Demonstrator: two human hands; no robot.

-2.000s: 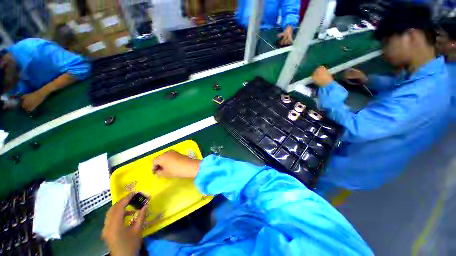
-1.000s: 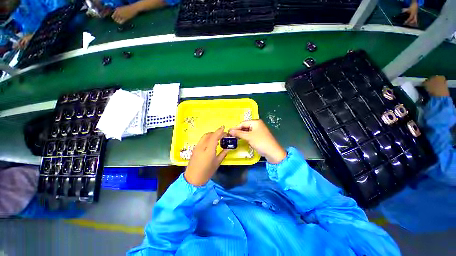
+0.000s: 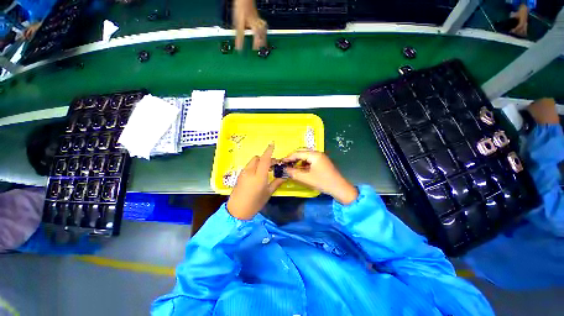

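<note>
A small dark device housing (image 3: 280,171) is held over the front part of the yellow parts tray (image 3: 266,131). My left hand (image 3: 252,185) grips the housing from the left between thumb and fingers. My right hand (image 3: 318,173) is closed in a pinch at the housing's right side, its fingertips touching or nearly touching it. Whether the right fingertips hold a small part is too small to tell. Piles of tiny pale parts (image 3: 230,179) lie in the tray's corners.
White sheets (image 3: 148,126) and a dotted sheet (image 3: 201,137) lie left of the tray. A filled blister tray (image 3: 86,163) is farther left; stacked blister trays (image 3: 427,148) stand right. Loose bits (image 3: 343,142) lie between. Beyond, the green conveyor (image 3: 309,68) carries dark units; another person's hand (image 3: 248,24) reaches over it.
The housing is now tilted and more covered by my fingers. My right hand has closed in on it. Another person's hand has appeared over the conveyor, and its units have shifted.
</note>
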